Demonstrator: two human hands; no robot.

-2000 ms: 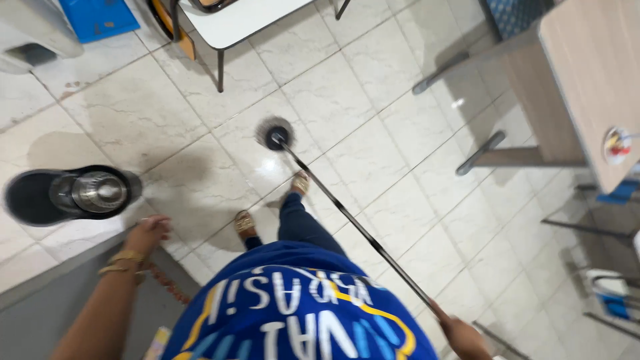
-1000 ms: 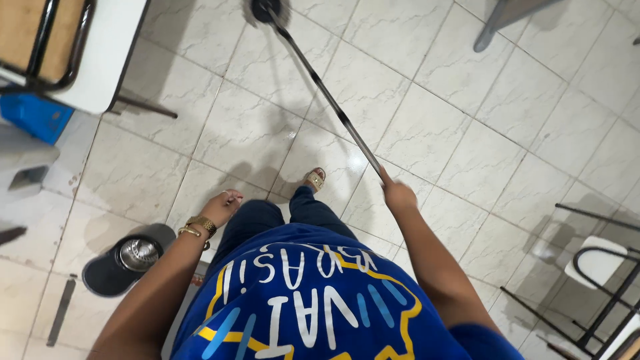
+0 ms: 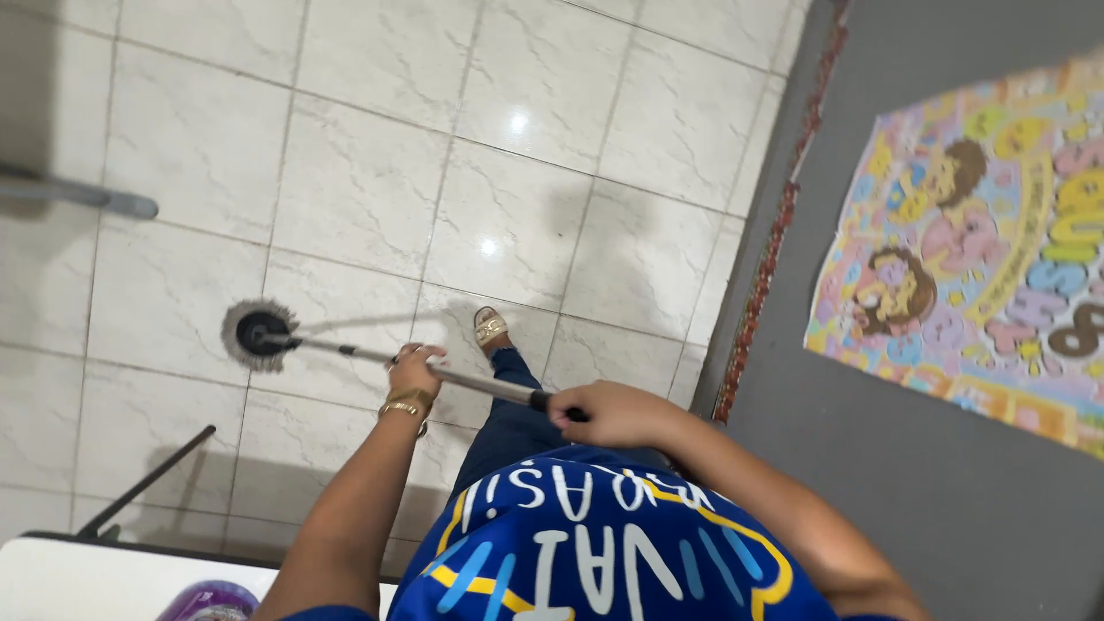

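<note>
A spin mop's round grey fringed head [image 3: 260,335] with a black centre lies on the tiled floor at the left. Its metal handle [image 3: 483,383] slopes from there towards my body. My left hand [image 3: 416,372] is wrapped around the handle's middle part, with bracelets on the wrist. Around the black grip at the handle's upper end is closed my right hand [image 3: 597,414], close to my waist.
On the right, a colourful printed poster [image 3: 966,250] hangs on a grey wall [image 3: 776,431] edged in red. A white table [image 3: 95,578] bearing a purple container [image 3: 210,601] stands at lower left. A grey furniture leg [image 3: 129,204] juts in at the left.
My left hand, off the handle in both earlier frames, now holds it. The mop head is at my left rather than ahead. The view has turned strongly; bucket and chairs are out of sight.
</note>
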